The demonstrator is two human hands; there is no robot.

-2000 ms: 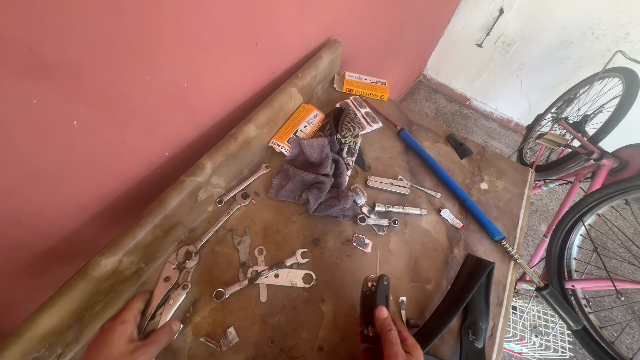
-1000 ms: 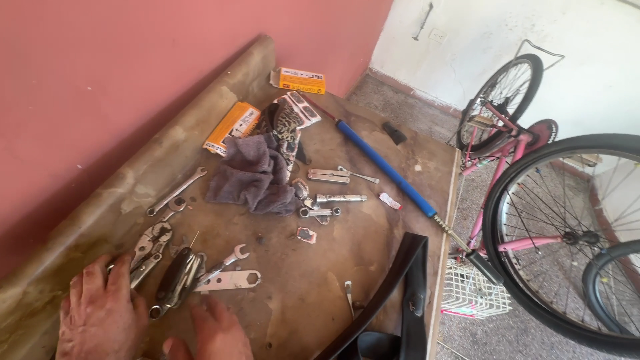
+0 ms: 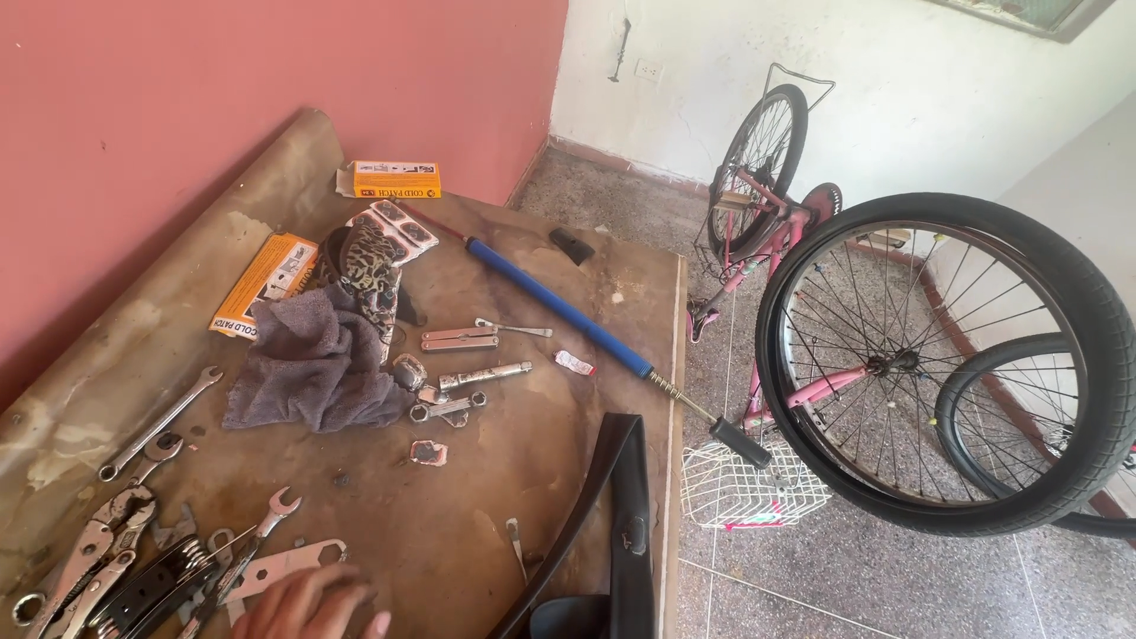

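Observation:
My right hand (image 3: 311, 603) is at the bottom edge, fingers loosely bent, over the end of a flat metal multi-hole wrench (image 3: 288, 564); whether it touches it cannot be told. Left of it lie a combination wrench (image 3: 257, 537), a black-handled tool (image 3: 155, 586) with a thin metal spike, and locking pliers (image 3: 89, 555). Another combination wrench (image 3: 160, 426) lies higher up. My left hand is out of the frame. A black inner tube (image 3: 632, 506) lies folded at the table's right edge. A grey cloth (image 3: 311, 364) rests beside a patterned pouch (image 3: 373, 266).
Mid-table are a folded multi-tool (image 3: 460, 339), a socket wrench piece (image 3: 485, 374) and a small tube (image 3: 574, 362). A blue hand pump (image 3: 559, 306) crosses the table edge. Two orange patch boxes (image 3: 397, 179) stand at the back. Right of the table is a pink bicycle (image 3: 781, 231) with a large wheel (image 3: 1100, 311).
The black-handled tool, in my right hand two seconds ago, now lies among the wrenches at left. My left hand, on the locking pliers earlier, has left the frame. The view has swung right.

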